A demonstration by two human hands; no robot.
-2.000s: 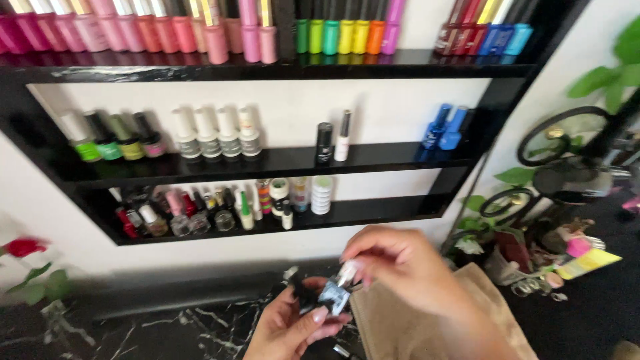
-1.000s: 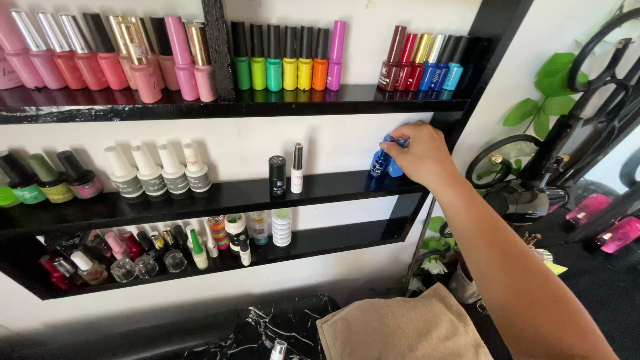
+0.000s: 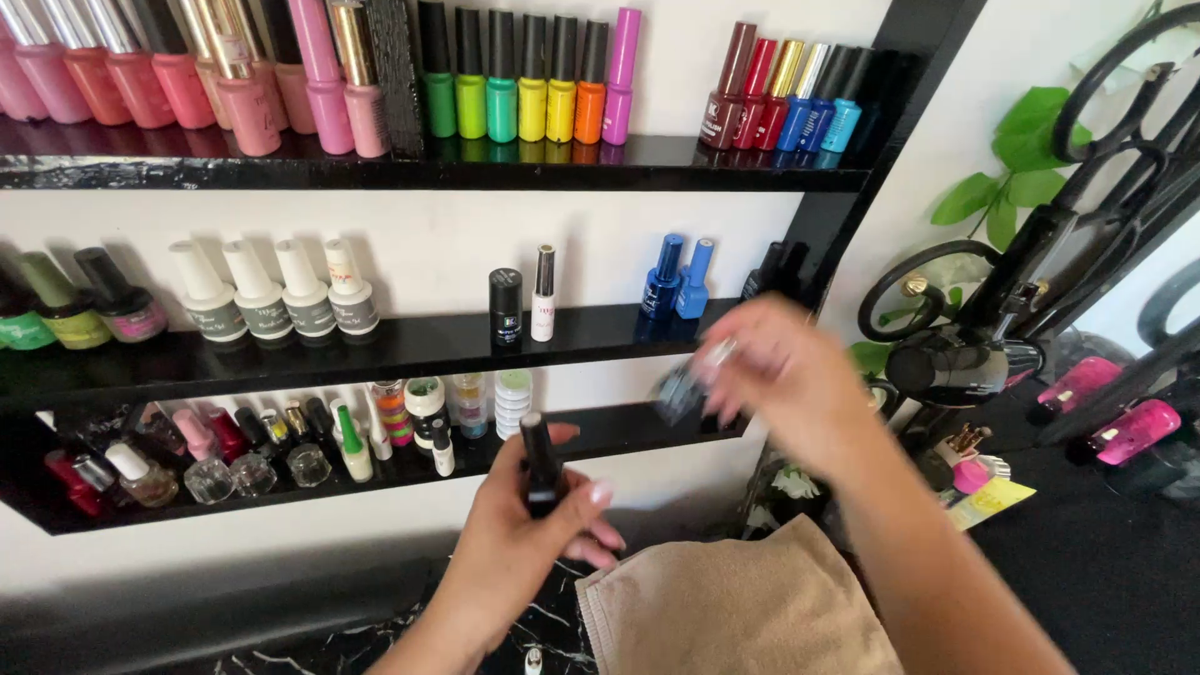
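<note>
My left hand (image 3: 530,525), low in the middle of the head view, grips a black nail polish bottle (image 3: 541,469) with its cap upward. Right of it, my right hand (image 3: 778,384) is blurred by motion and holds a bottle with a dark bluish body (image 3: 679,394) and a pale cap, in front of the lower shelf. Above that hand, a dark blue bottle (image 3: 662,281) and a lighter blue bottle (image 3: 694,283) stand side by side on the middle shelf. A black bottle (image 3: 505,307) and a slim white bottle (image 3: 543,300) stand farther left.
The black wall shelf (image 3: 412,352) carries rows of polish bottles. A beige towel (image 3: 731,600) lies on the black marbled table (image 3: 553,614). At the right are a black hair dryer (image 3: 956,366), green leaves (image 3: 1041,131) and pink clips (image 3: 1136,431). A small white-topped item (image 3: 533,659) lies by the towel.
My right hand has moved down from the blue bottles on the middle shelf and now holds a dark bluish bottle. My left hand, out of view one second ago, is in view with a black bottle.
</note>
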